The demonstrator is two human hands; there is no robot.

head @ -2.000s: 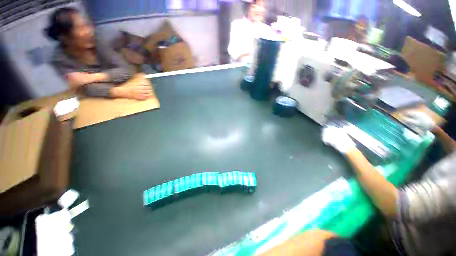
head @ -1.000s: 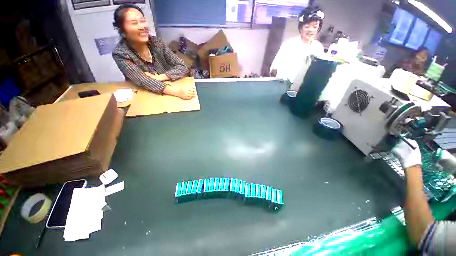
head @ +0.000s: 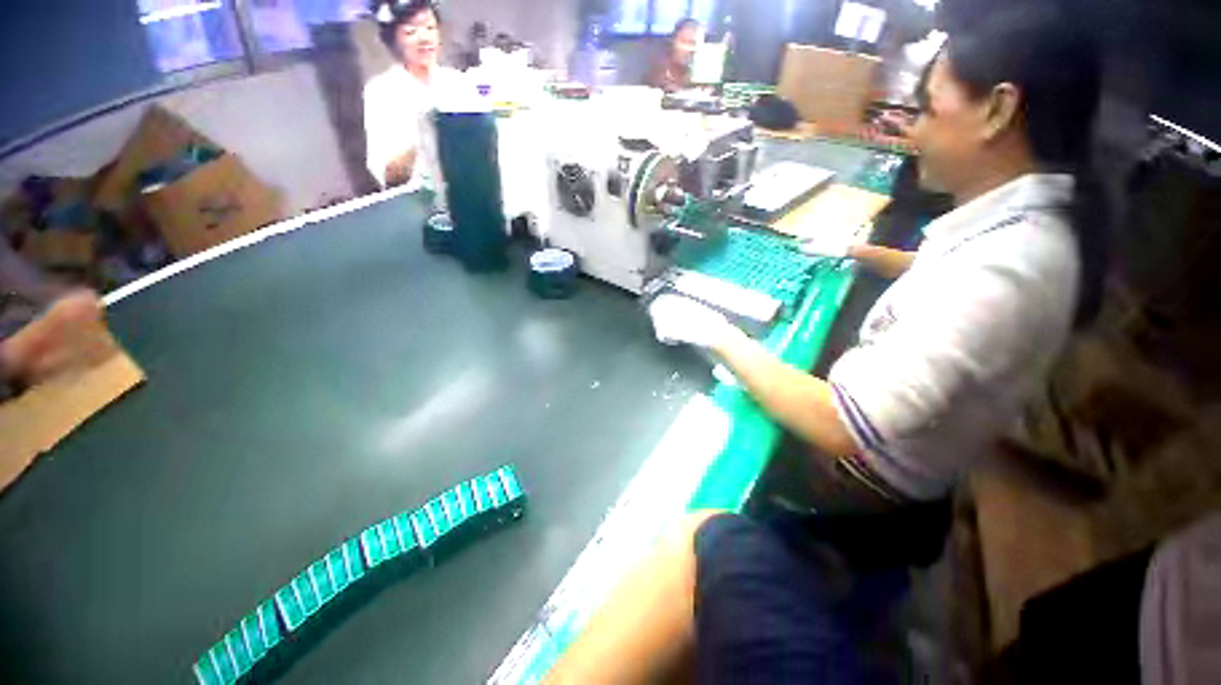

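Observation:
A curved row of teal blocks with pale stripes (head: 362,562) stands on the dark green bench top (head: 402,388) at the lower left. The blocks stand side by side, and no hand touches them. Neither of my hands is in the picture. A bare forearm with a dark sleeve, seemingly my right arm, enters at the bottom centre; its hand is cut off by the lower edge.
A worker in white gloves (head: 690,321) sits right, beside a white machine (head: 603,214) and many small teal pieces (head: 763,261). Dark green rolls (head: 471,187) stand behind. Bright green film (head: 716,462) covers the bench edge. Cardboard (head: 80,408) and another person's hand are left.
My view has turned right. The row now appears farther left and lower, the machine worker has come into view, and the phone and paper slips have left it. The forearm shows again at the bottom.

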